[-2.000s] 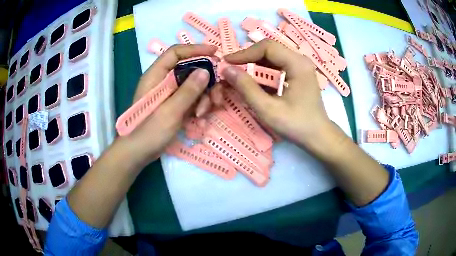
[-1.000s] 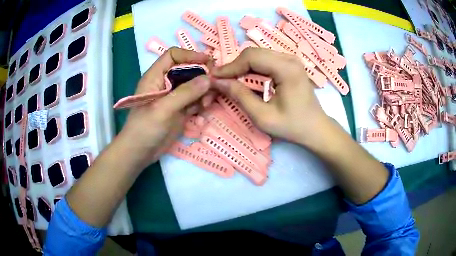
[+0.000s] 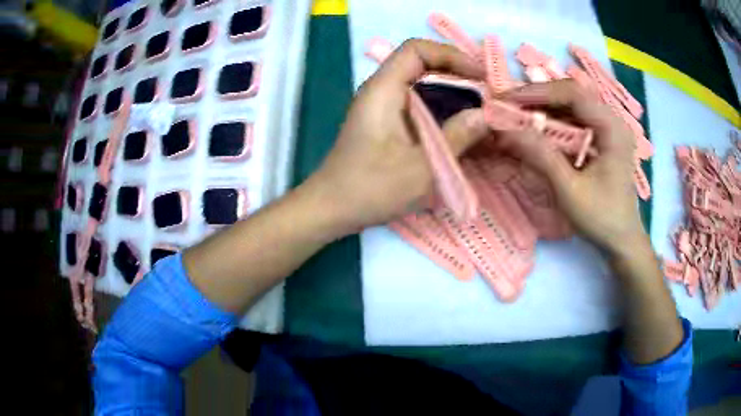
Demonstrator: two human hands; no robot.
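My left hand (image 3: 382,142) grips a watch body (image 3: 449,99) with a black screen, above the centre foam sheet. A long pink strap piece (image 3: 443,162) hangs from the watch's left side towards me. My right hand (image 3: 581,158) pinches a short pink strap piece (image 3: 561,134) with a buckle end, at the right side of the watch. My fingers hide the joint, so I cannot tell whether that piece is attached. Long strap pieces (image 3: 508,272) lie on the sheet below and behind my hands.
A foam tray (image 3: 280,106) with rows of watch bodies is at the left, with a whitish patch (image 3: 154,118) on it. A pile of short strap pieces (image 3: 715,236) lies at the far right. Yellow tape (image 3: 674,71) crosses the green bench (image 3: 325,301).
The view has swung left, so the bench things sit further right in the picture. The watch has turned in my left hand, and its long strap now points down towards me.
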